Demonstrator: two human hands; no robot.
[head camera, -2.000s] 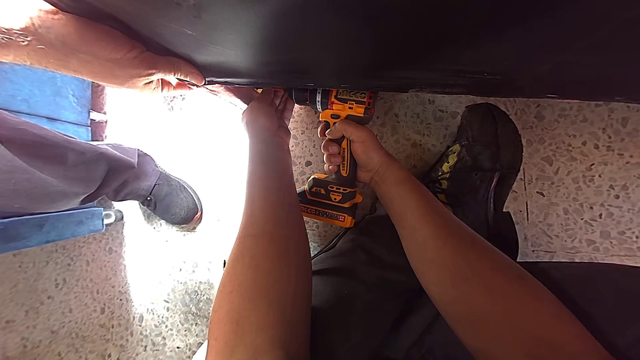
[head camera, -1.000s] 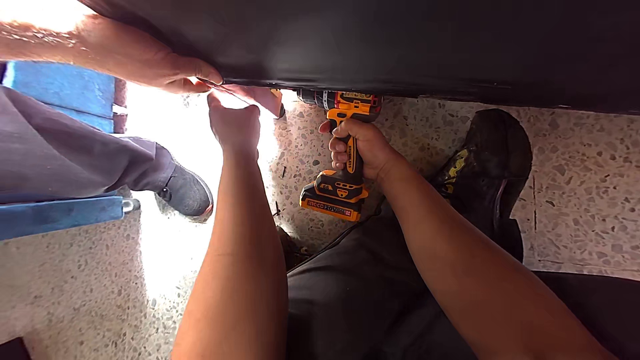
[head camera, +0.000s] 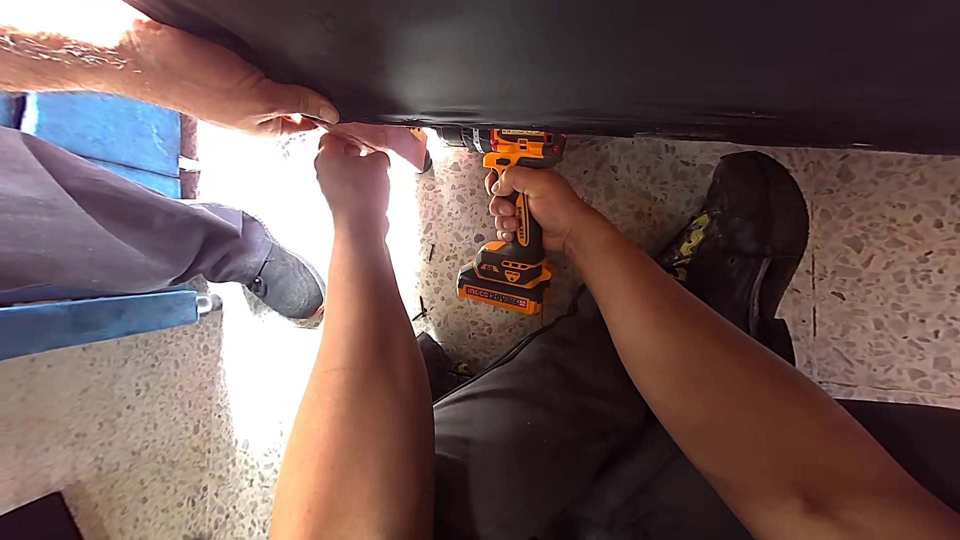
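My right hand (head camera: 536, 202) grips the handle of an orange and black INGCO cordless drill (head camera: 517, 255), whose chuck points left just below the edge of a large black panel (head camera: 570, 67). My left hand (head camera: 352, 176) is closed at that edge, with its fingertips pinching what looks like a thin strip or the panel's lower lip; the pinched part is too small to name. Beside it, another person's hand (head camera: 232, 94) holds the same edge. Between my left hand and the chuck, an orange and black piece (head camera: 420, 142) shows partly, its kind unclear.
The other person's grey shoe (head camera: 285, 281) stands on the speckled floor at left, near a blue metal frame (head camera: 97, 319). My black shoe (head camera: 750, 232) is right of the drill. A dark object (head camera: 41, 517) lies at the lower left. Bright glare covers part of the floor.
My left hand has moved left, away from the drill's chuck and towards the other person's hand. My right hand still holds the drill.
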